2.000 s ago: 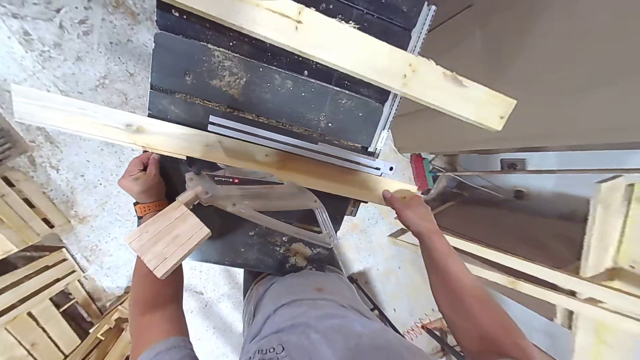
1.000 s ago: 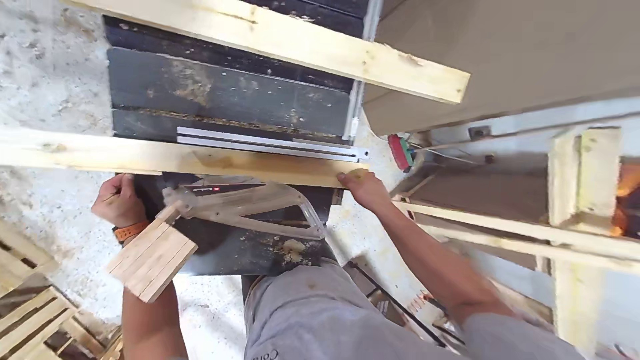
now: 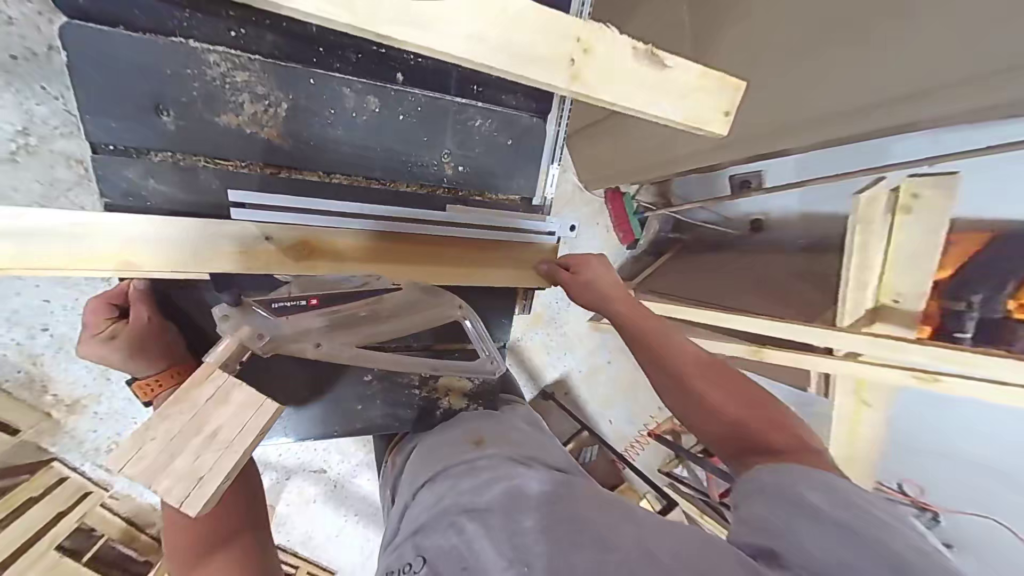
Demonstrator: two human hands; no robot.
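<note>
A long pale wooden board (image 3: pixel 336 252) lies across the dark work table (image 3: pixel 336 120). My right hand (image 3: pixel 582 280) grips its right end, thumb on top. Near the board's lower edge, further left, is my left hand (image 3: pixel 132 328), fingers curled, with an orange watch band on the wrist; whether it grips the board cannot be told. Between the hands is a clear plastic saw blade guard (image 3: pixel 376 328), with a wooden block (image 3: pixel 196 440) joined at its left end. Just beyond the board rests a slotted metal bar (image 3: pixel 392 220). A second board (image 3: pixel 560 56) crosses the table further away.
A metal rail (image 3: pixel 554 152) runs along the table's right edge. To the right are a red and green brush head (image 3: pixel 622 216) and a wooden frame (image 3: pixel 752 320). Slatted wood pieces (image 3: pixel 48 512) lie at the lower left. A large brown panel (image 3: pixel 784 72) stands at upper right.
The near board has shifted left and turned from a slant to nearly level across the view. My right hand has moved left with its end, closer to the table's right edge.
</note>
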